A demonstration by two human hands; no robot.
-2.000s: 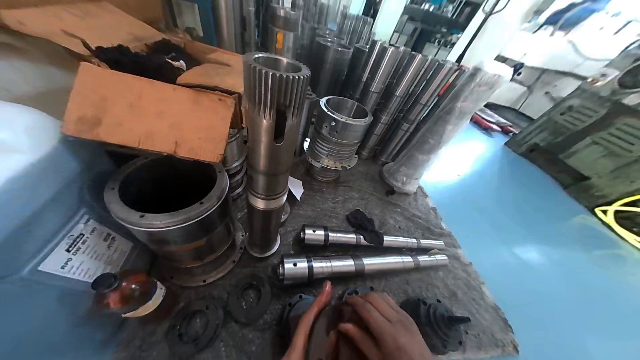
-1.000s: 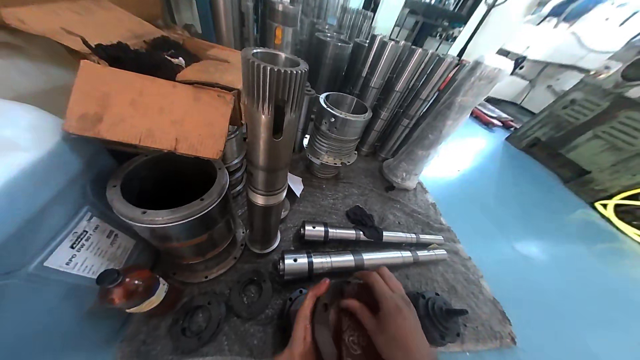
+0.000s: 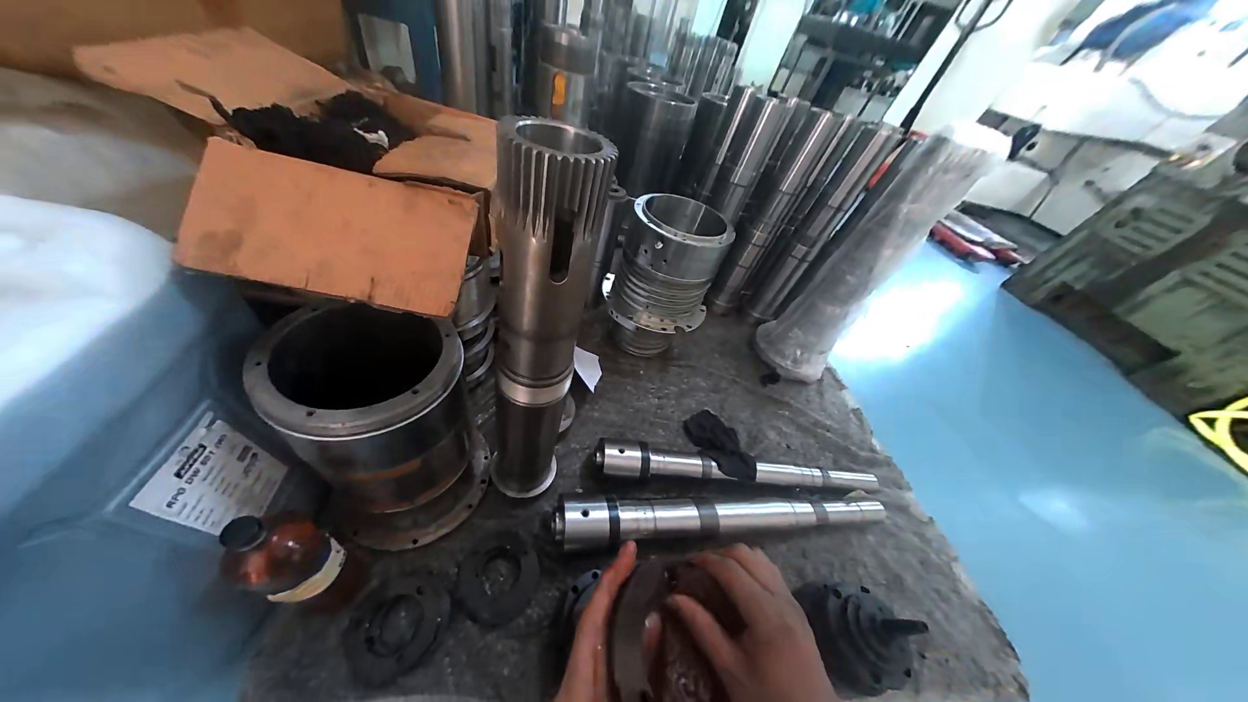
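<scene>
At the bottom centre, my left hand [image 3: 595,634] grips the left side of a dark metal ring [image 3: 632,634], held roughly on edge. The fingers of my right hand [image 3: 746,624] rest on a brownish round part [image 3: 697,673] against that ring; how the two parts join is hidden. Just beyond my hands lie two polished steel shafts [image 3: 731,517], one with a black cloth [image 3: 720,444] over it. A dark flanged part with a stub [image 3: 863,634] sits right of my right hand. Left of my left hand lie two dark flat rings [image 3: 497,577], and another dark part is half hidden beside it.
A splined steel shaft [image 3: 546,322] stands upright beside a large flanged cylinder [image 3: 390,468]. A cardboard box [image 3: 331,224] is above that cylinder. A brown bottle [image 3: 283,561] is at the left. Behind stand a ribbed sleeve [image 3: 663,283], several steel shafts and a plastic-wrapped one [image 3: 868,263].
Two seconds ago my hands were closer together and lower in view. They have since risen a little and moved apart, and more of the ring and brownish part shows between them.
</scene>
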